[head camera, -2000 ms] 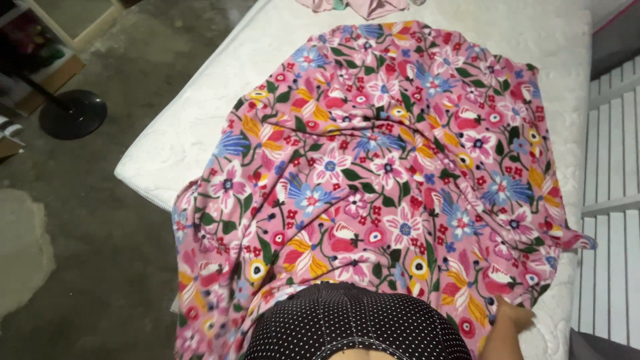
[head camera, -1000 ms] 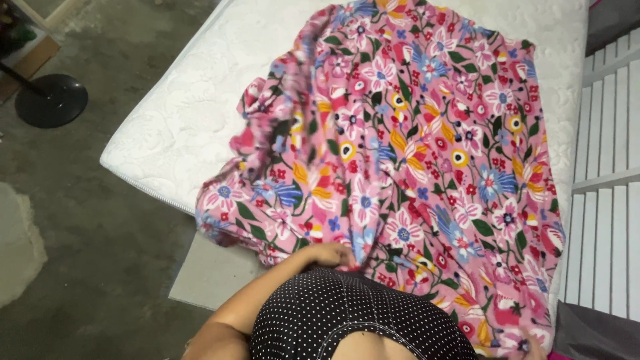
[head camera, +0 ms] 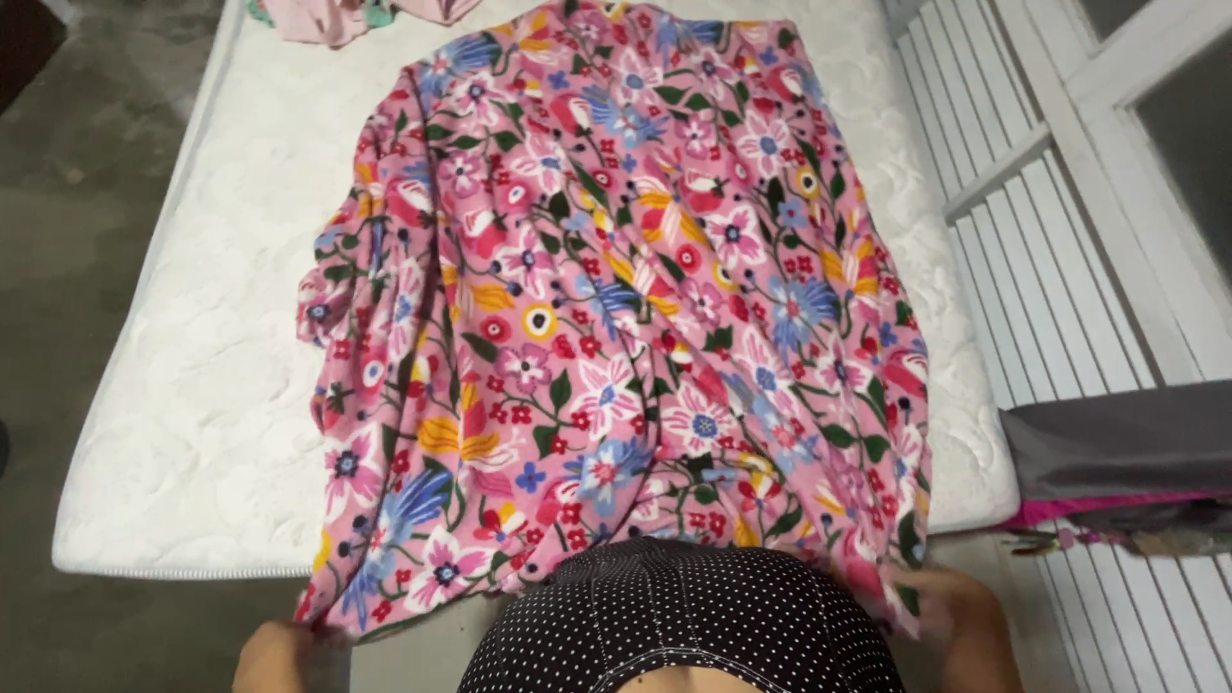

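A pink floral blanket (head camera: pixel 616 318) lies spread over a white quilted mattress (head camera: pixel 212 385), its near edge hanging past the mattress toward my body. At the lower left, my left hand (head camera: pixel 289 654) grips the blanket's near left corner. My right hand (head camera: pixel 929 597), blurred, is closed on the near right part of the blanket, and its fingertips are partly hidden by the cloth. Soft folds run lengthwise through the fabric, and its left side is bunched. My black polka-dot garment (head camera: pixel 674 616) covers the middle of the near edge.
Pink and green cloth (head camera: pixel 337 14) lies at the mattress's far left. A white slatted panel (head camera: pixel 1020 260) stands along the right side, with a dark grey fabric item (head camera: pixel 1116 438) beside the mattress corner. Grey floor (head camera: pixel 77 241) shows at the left.
My left hand has moved outward to the left with the blanket's corner. The blanket's left side, bunched up a second ago, now lies in a straighter line. The view has shifted.
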